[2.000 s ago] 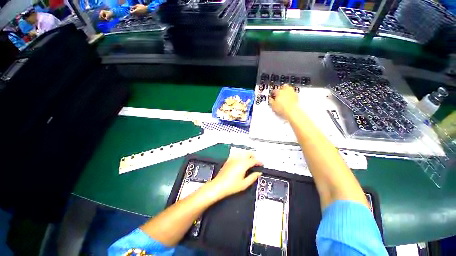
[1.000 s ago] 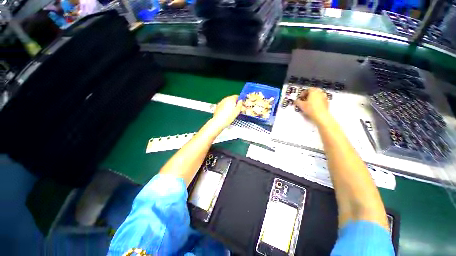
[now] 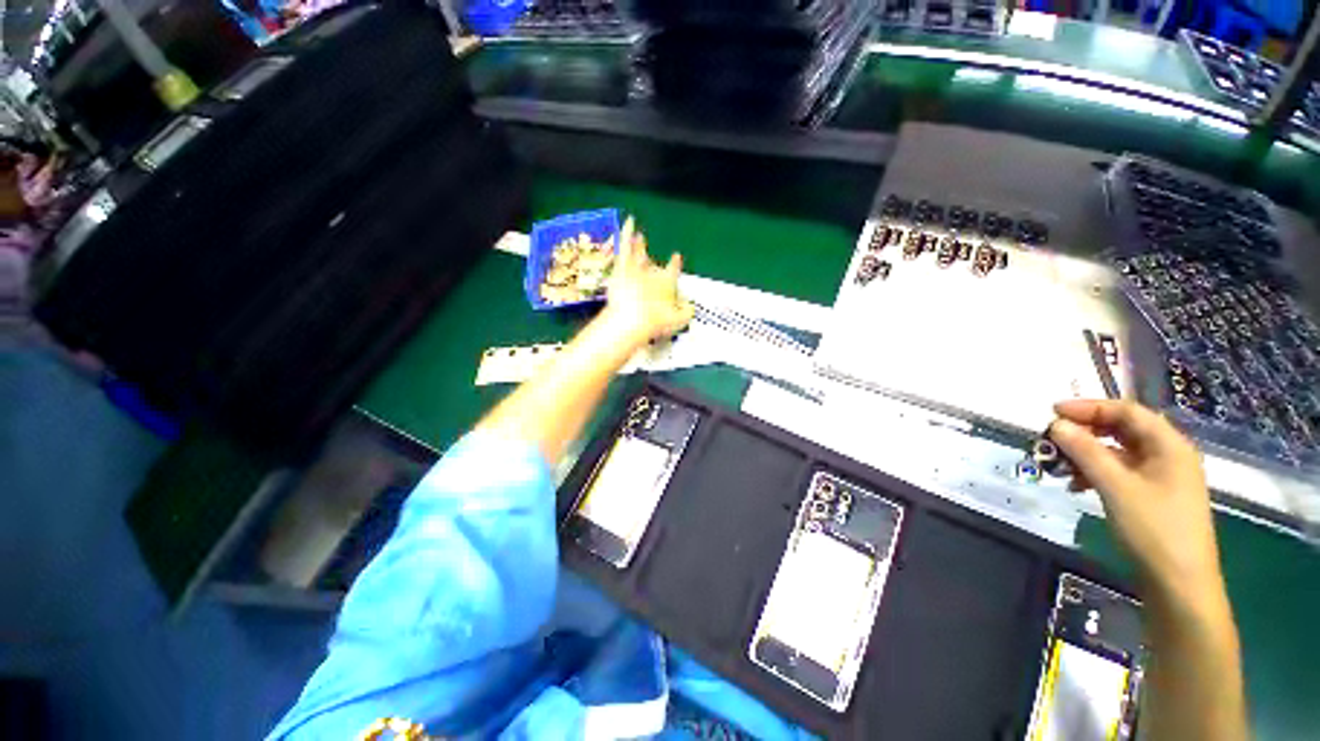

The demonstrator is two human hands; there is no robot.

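Observation:
My left hand (image 3: pixel 647 300) is at the right side of the blue parts bin (image 3: pixel 572 262), which holds tan scraps; its fingers are apart, one along the bin's edge. My right hand (image 3: pixel 1136 456) pinches a small black camera-area part (image 3: pixel 1047 455) between thumb and fingers, above the right part of the strips. More black parts (image 3: pixel 951 249) sit in rows on the white board (image 3: pixel 927 326). The black phone tray (image 3: pixel 724 507) in front of me holds phone housings, one at left (image 3: pixel 633 481), one in the middle (image 3: pixel 828 586) and one at right (image 3: pixel 1083 666).
Tweezers (image 3: pixel 1102 362) lie on the board beside the blister tray (image 3: pixel 1230 311) full of black parts. An adhesive strip (image 3: pixel 518 365) and the dot sticker sheet (image 3: pixel 753 333) lie behind the phone tray. Stacked black trays (image 3: pixel 290 203) stand at left, more at the back. A person is at far left.
The blue bin has moved left, away from the white board, with my left hand beside it. My right hand has come from the rows towards me with a black part. The view has shifted.

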